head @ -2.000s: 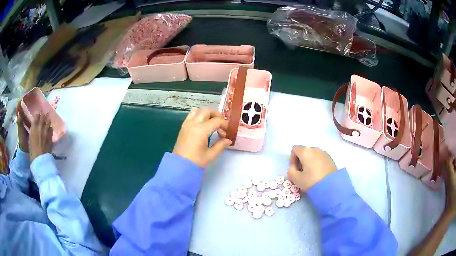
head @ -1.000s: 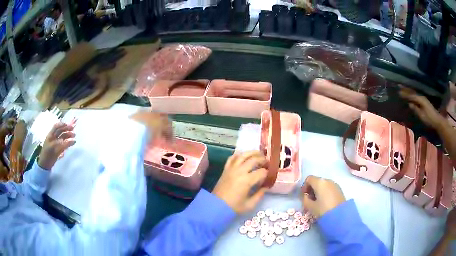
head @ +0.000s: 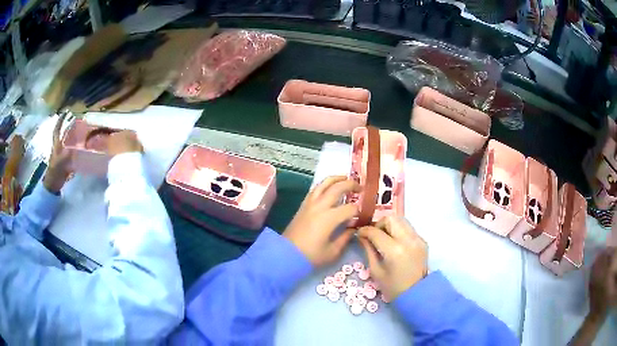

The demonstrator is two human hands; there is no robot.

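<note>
A pink housing (head: 398, 155) stands on the white mat in front of me, with a dark round grille inside. A brown strap (head: 371, 172) runs lengthwise across its opening. My left hand (head: 325, 219) holds the strap's near end against the housing's left and near side. My right hand (head: 396, 253) is at the same near end, thumb and finger pinched together; whether a cap is between them is hidden. A loose pile of pink strap buttons (head: 352, 287) lies on the mat just below my hands, partly covered by the right one.
A housing with a hanging strap (head: 223, 186) sits on the green belt to the left. Two housings (head: 325, 108) (head: 451, 120) stand behind. Strapped housings (head: 504, 189) line the right. Neighbouring workers' hands (head: 125, 143) (head: 602, 284) show on both sides. Bags (head: 230, 64) (head: 446, 67) lie at the back.
My right hand has moved left from beside the button pile to the strap's near end. The left neighbour has taken the back-left housing. One housing has gone from the right-hand row.
</note>
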